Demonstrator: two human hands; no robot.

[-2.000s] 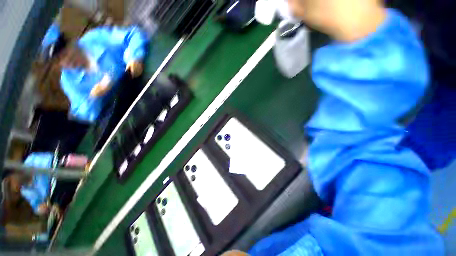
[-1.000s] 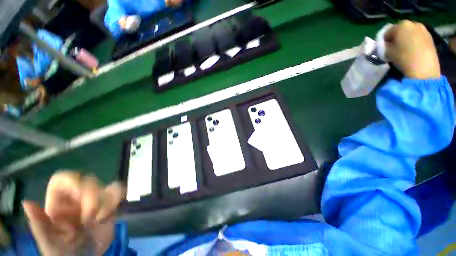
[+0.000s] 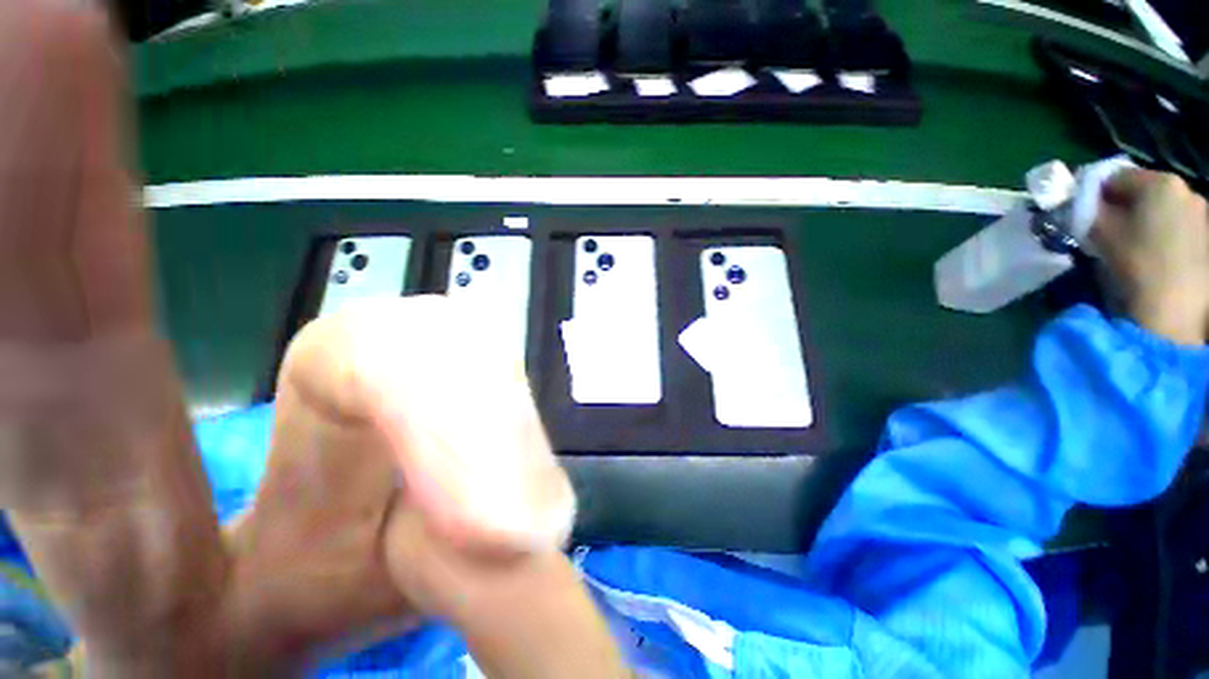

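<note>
A black phone tray (image 3: 623, 435) lies in front of me with four pale phones in a row, back side up, camera lenses at the top left. White tabs stick out beside the third phone (image 3: 618, 358) and the rightmost phone (image 3: 762, 358). My left hand (image 3: 318, 517) is large and blurred close to the camera, fingers apart, covering the lower parts of the two left phones. My right hand (image 3: 1156, 252) grips a white wipe (image 3: 1095, 186) at the top of a tilted translucent bottle (image 3: 997, 265), right of the tray.
Beyond a white strip (image 3: 597, 191), another black tray (image 3: 723, 106) with several pockets and white tabs lies on the green belt (image 3: 332, 126). Dark stacked trays (image 3: 1114, 113) stand at the upper right. My blue sleeve crosses the lower right.
The view has turned and levelled onto the tray. My left hand has come up close to the camera, over the left phones. My right hand stays at the bottle with the wipe.
</note>
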